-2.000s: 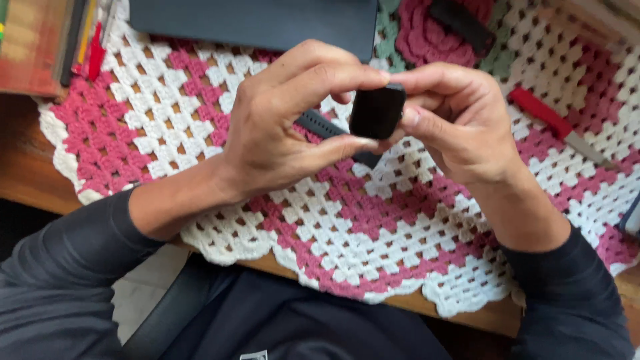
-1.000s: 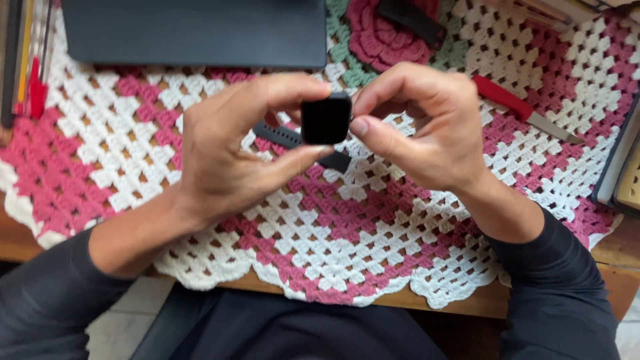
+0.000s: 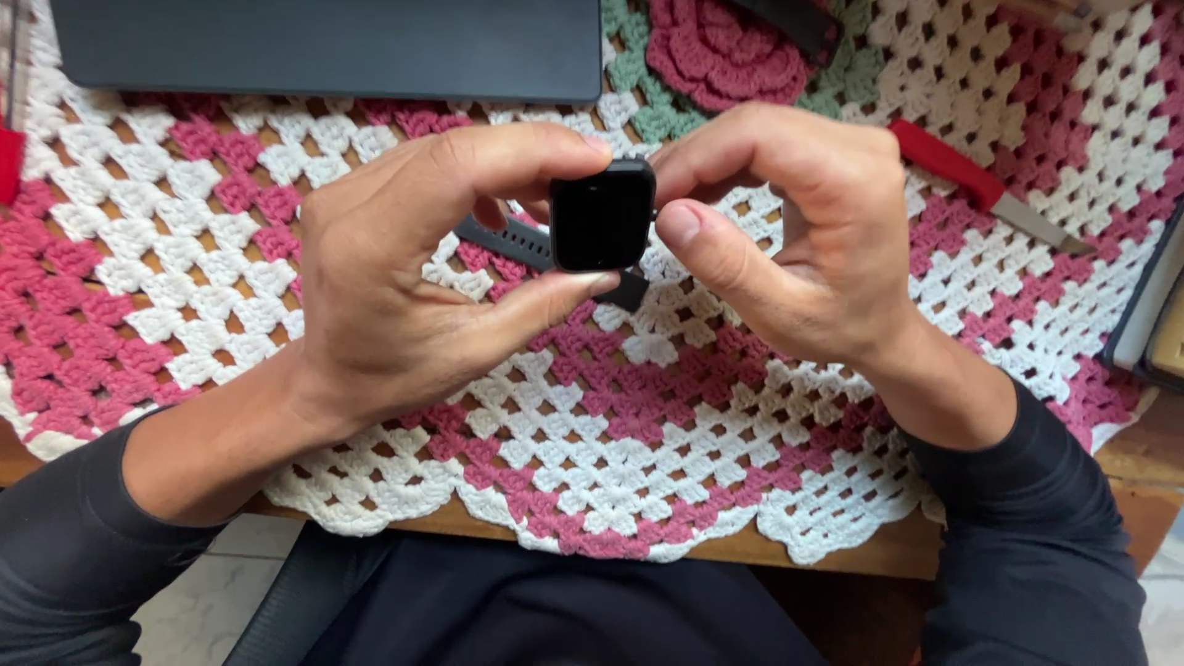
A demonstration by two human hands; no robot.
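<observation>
My left hand (image 3: 407, 277) grips a black smartwatch case (image 3: 601, 218) between thumb and index finger, at its lower and upper edges. The watch's dark screen faces up toward me. My right hand (image 3: 786, 231) is at the case's right side, thumb tip beside the side button and index finger near the upper right corner; whether it presses or grips the case is hard to tell. Under the case, a black perforated watch strap (image 3: 509, 242) lies on the crocheted cloth, partly hidden by the watch and my left hand.
A dark flat slab, perhaps a laptop (image 3: 333, 46), lies at the back left. Beside a pink crocheted flower (image 3: 721, 55) is another black strap-like piece (image 3: 800, 28). A red-handled knife (image 3: 953, 166) lies at right, near a dark-edged book-like object (image 3: 1147, 296). The wooden table edge (image 3: 721, 548) runs in front.
My left hand keeps its hold on the watch. My right hand's thumb and index finger are spread wider apart at the case's side than one second ago.
</observation>
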